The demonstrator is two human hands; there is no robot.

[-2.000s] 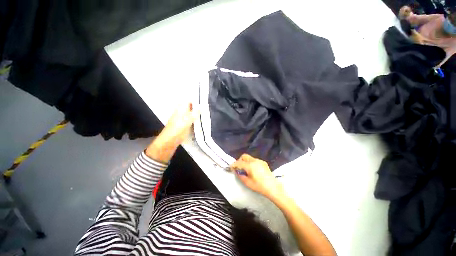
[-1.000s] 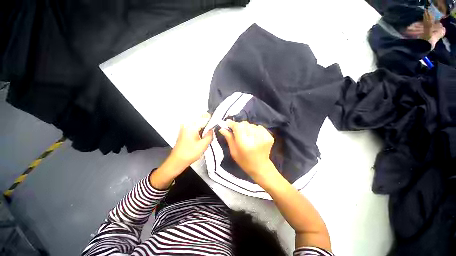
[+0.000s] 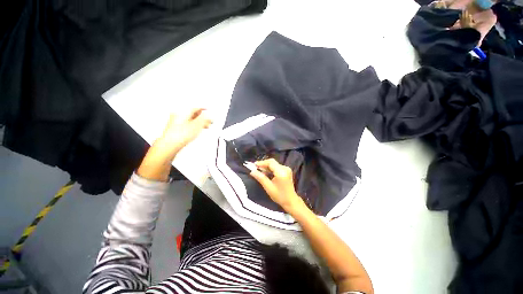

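Observation:
Dark trousers (image 3: 298, 80) lie on the white worktable in front of me, their waist opening towards me. The white waistband lining (image 3: 229, 186) with dark lines curves around the opening. My right hand (image 3: 278, 182) is over the dark cloth inside the opening, with thumb and fingers together around a small pale pointed thing, which looks like the tips of thread snips (image 3: 250, 166); most of it is hidden. My left hand (image 3: 186, 129) is off the cloth, to the left of the waistband, with bent fingers apart and nothing visible in it.
The white table's (image 3: 189, 74) left corner and near edge run beside my left arm. Dark garments (image 3: 63, 69) hang at the left. A dark pile (image 3: 481, 138) lies at the right, joined by the trouser legs. Another person's hand (image 3: 465, 20) shows at the top right. Yellow-and-black tape (image 3: 43, 215) marks the floor.
My left hand has let go of the waistband and moved left. My right hand has moved down from the lining into the opening. The lifted lining now lies lower and flatter.

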